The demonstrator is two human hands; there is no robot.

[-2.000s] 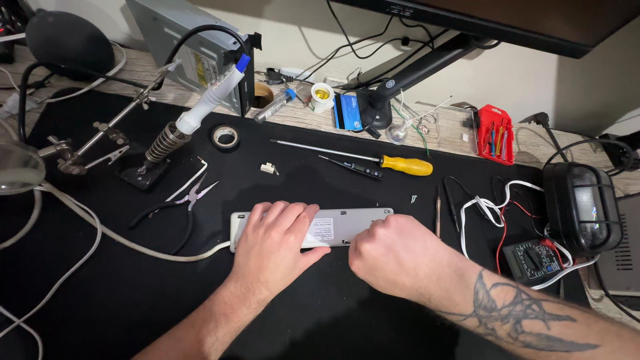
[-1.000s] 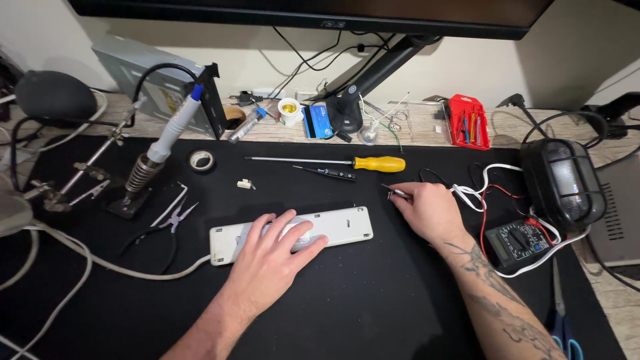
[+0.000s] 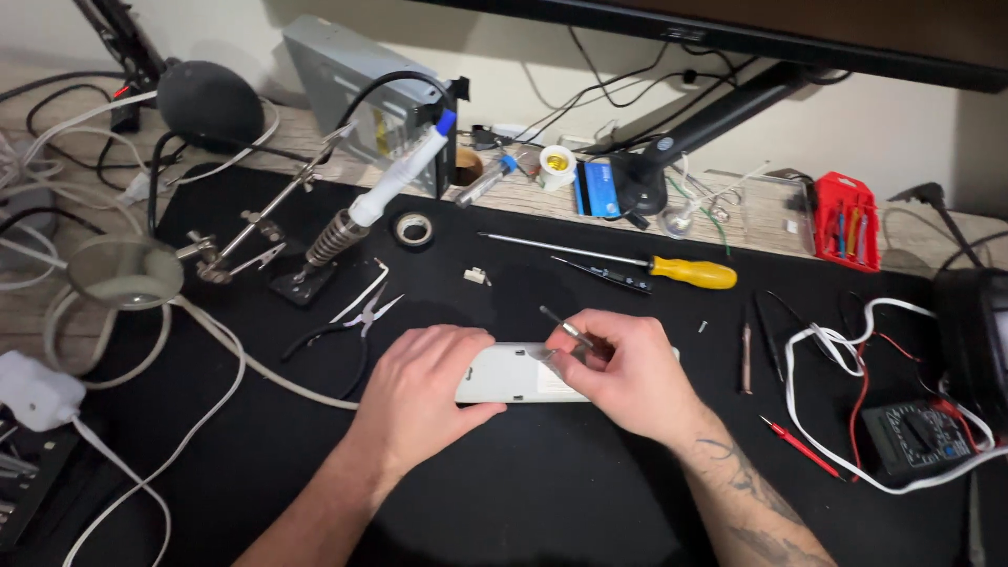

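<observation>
A white power strip (image 3: 496,374) lies underside up on the black mat, its cable leaving to the left. My left hand (image 3: 429,386) grips its left end, thumb along the near edge. In my right hand (image 3: 622,362), over the strip's right part, is a small metal tool (image 3: 565,324), perhaps a screwdriver; the fingers hide much of it. Beyond the strip lie a small white part (image 3: 476,276), a voltage tester (image 3: 602,275) and a long screwdriver with a yellow handle (image 3: 693,272). A small screw (image 3: 702,326) rests right of the right hand. Pliers (image 3: 366,319) lie left of the strip.
A soldering iron (image 3: 402,169) stands in its holder at the back left, beside a helping-hands magnifier (image 3: 126,272). A roll of tape (image 3: 413,229) is behind the pliers. On the right are a multimeter (image 3: 917,433), a red probe (image 3: 803,449) and a red tool case (image 3: 846,220).
The right hand has come from the mat right of the power strip to above it, holding the small tool. The left hand is now at the strip's left end. The view has shifted.
</observation>
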